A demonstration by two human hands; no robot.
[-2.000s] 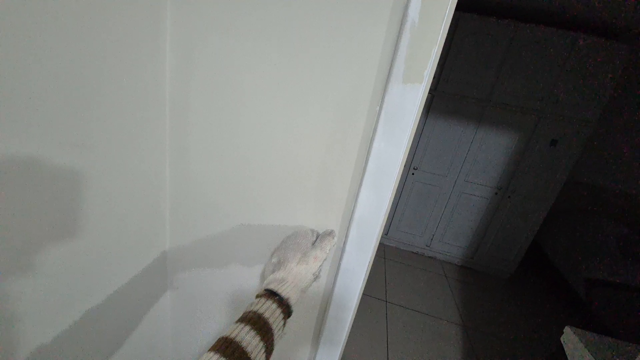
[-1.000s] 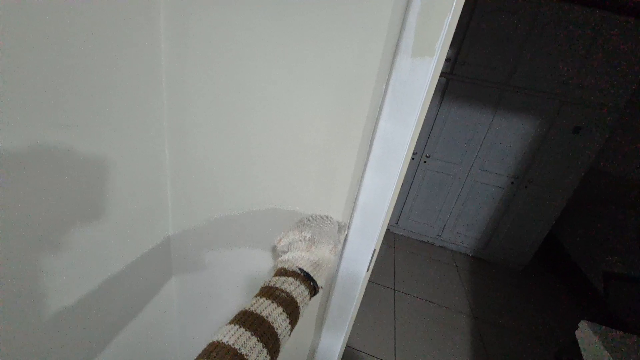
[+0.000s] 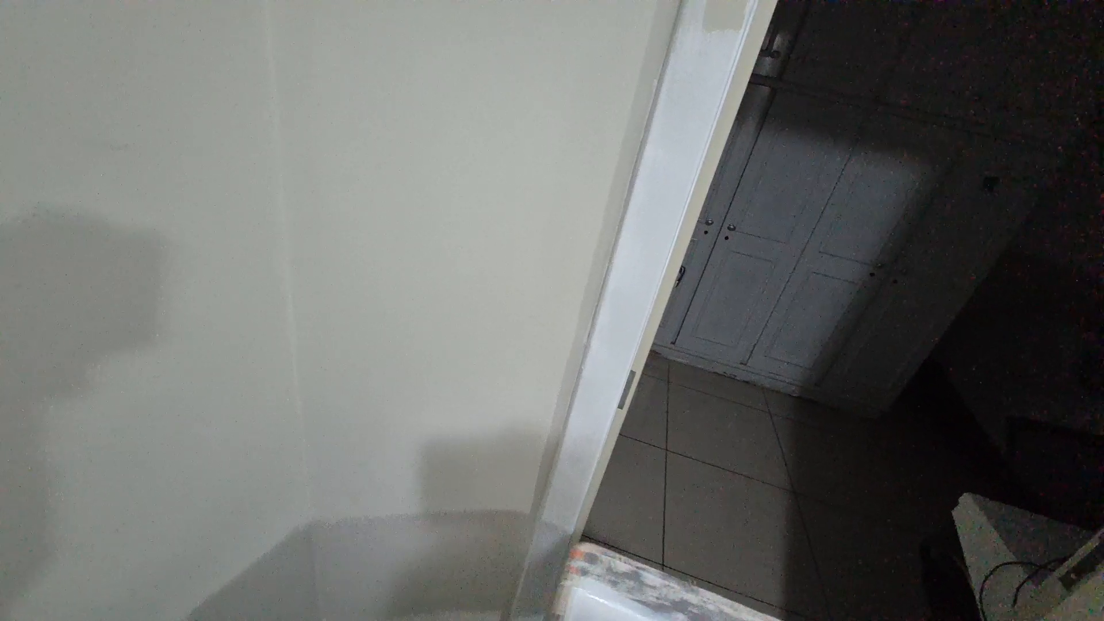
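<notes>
Neither of my hands shows in the head view now. A pale wall [image 3: 448, 216] fills the left and middle, with shadows on its lower part and at its left side. Along its right edge runs a white door frame [image 3: 642, 241], tilted, with a duller patch near its top and a small metal plate on its edge. At the bottom, close to the frame's lower end, the paint-stained rim of a container or tray [image 3: 655, 582] comes into view, with a whitish inside. What holds it is hidden.
Beyond the doorway stands a grey-white panelled wardrobe [image 3: 776, 250] in dim light. Dark tiles cover the floor [image 3: 716, 466] before it. At the lower right is a pale-edged object [image 3: 992, 552] with a thin cable, too dark to identify.
The gloved hand and striped sleeve, earlier against the wall beside the door frame, have left the view. A paint-stained rim has appeared at the bottom.
</notes>
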